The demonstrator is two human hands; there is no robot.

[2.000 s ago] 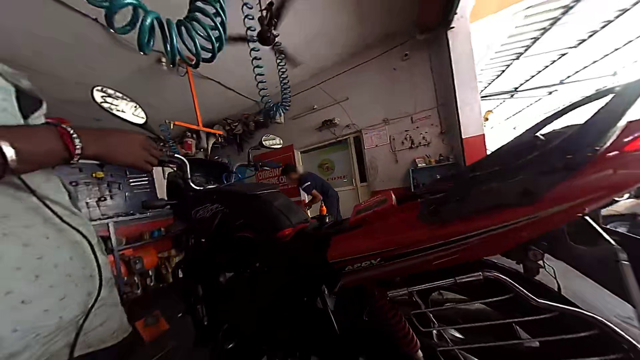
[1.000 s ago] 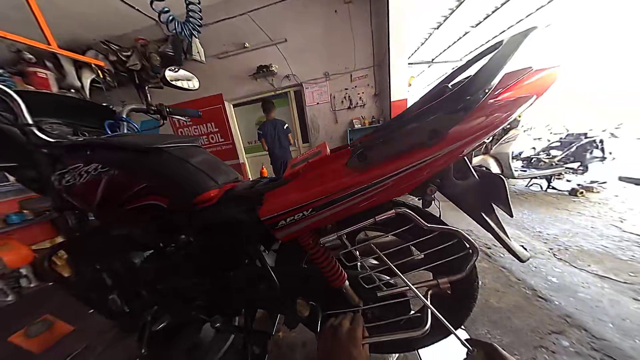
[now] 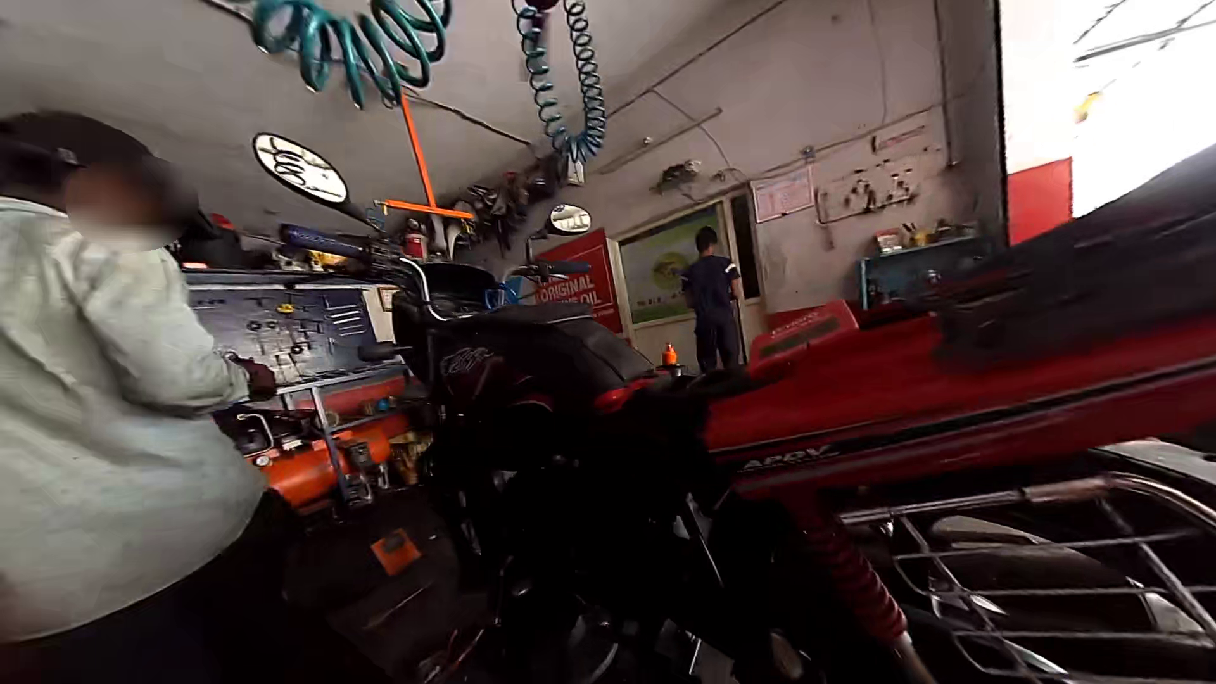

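Neither of my hands shows in the head view at this moment. A red and black motorcycle stands across the view, its seat off and its dark fuel tank (image 3: 532, 361) near the middle. Its red tail panel (image 3: 855, 408) runs toward the right edge. Below that panel are a red coil shock absorber (image 3: 860, 579) and a metal side guard (image 3: 1054, 570) beside the rear wheel. The underside of the motorcycle is too dark to make out.
A person in a light shirt (image 3: 114, 408) stands close on the left, by a tool board (image 3: 285, 332) and an orange tank (image 3: 304, 470). Another person in dark blue (image 3: 714, 299) stands beyond the motorcycle. Coiled teal hoses (image 3: 356, 43) hang overhead. An orange object (image 3: 395, 552) lies on the floor.
A hand low by the side guard one second ago is out of view. The view has swung left, bringing in the person in the light shirt. The person in dark blue, bent over two seconds ago, is upright.
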